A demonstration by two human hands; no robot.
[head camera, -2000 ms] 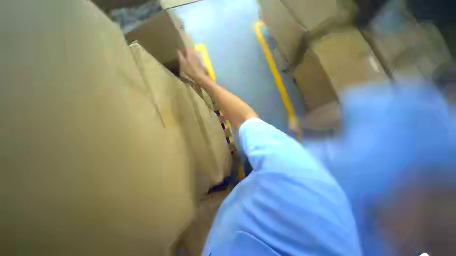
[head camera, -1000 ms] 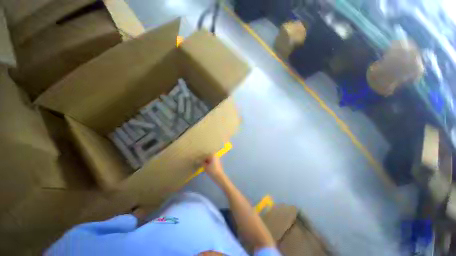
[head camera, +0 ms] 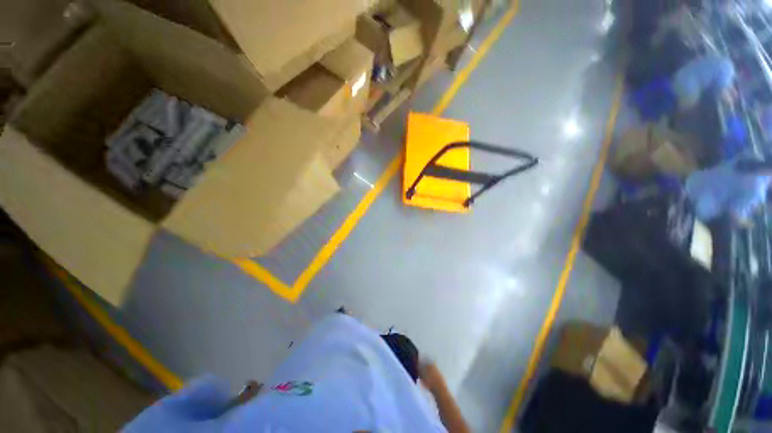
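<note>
A large open brown carton (head camera: 262,182) stands at the upper left with its flaps spread. Grey-white bundled pieces (head camera: 169,139) lie inside it; their exact form is blurred. My right forearm shows at the bottom, and my right hand (head camera: 429,374) is small and blurred at its upper end, beside a dark shape, away from the carton. Whether it holds anything cannot be told. A small patch beside my left sleeve may be part of my left hand (head camera: 247,391); its fingers cannot be made out.
An orange cart (head camera: 436,161) with a black handle stands on the grey floor right of the carton. Yellow lines mark the floor. More cartons (head camera: 326,84) are stacked behind. At right are a green-edged line (head camera: 732,364), blurred people in blue, and another open carton (head camera: 618,364).
The view has swung, bringing the orange cart into sight. The open carton now lies farther up and left. My right hand, earlier at a carton's side, is now low near my body.
</note>
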